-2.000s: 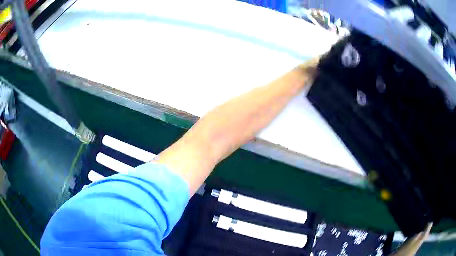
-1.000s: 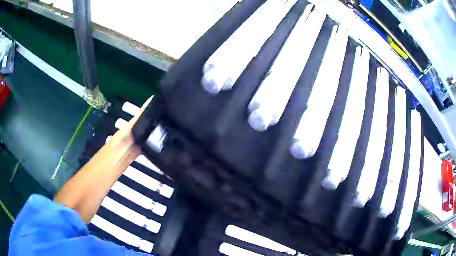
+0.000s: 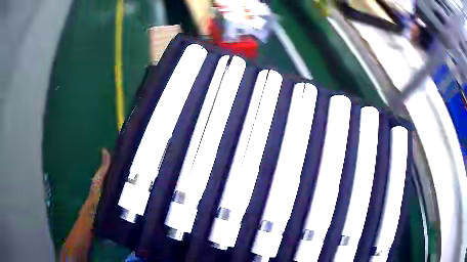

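Note:
A black grooved product tray [image 3: 225, 128] fills the middle of the head view, tilted, with its left side lower. Several white tripod stick bodies [image 3: 297, 138] lie in its grooves in parallel rows, their jointed ends towards me. My left hand [image 3: 97, 176] is at the tray's left edge, blurred; its thumb shows beside the rim and the other fingers are hidden at or under the tray. My right hand is not in view.
Green floor with a yellow line [image 3: 119, 61] shows on the left. Behind the tray are a red bin [image 3: 240, 47] with white items above it and a brown box [image 3: 164, 43]. A long white line surface [image 3: 435, 153] curves down the right side. A grey surface [image 3: 23, 133] runs along the left edge.
The tray was raised from the white shelf and is now in front of me, away from the bench. The view has turned to the floor. My right hand was at the tray's far right edge earlier.

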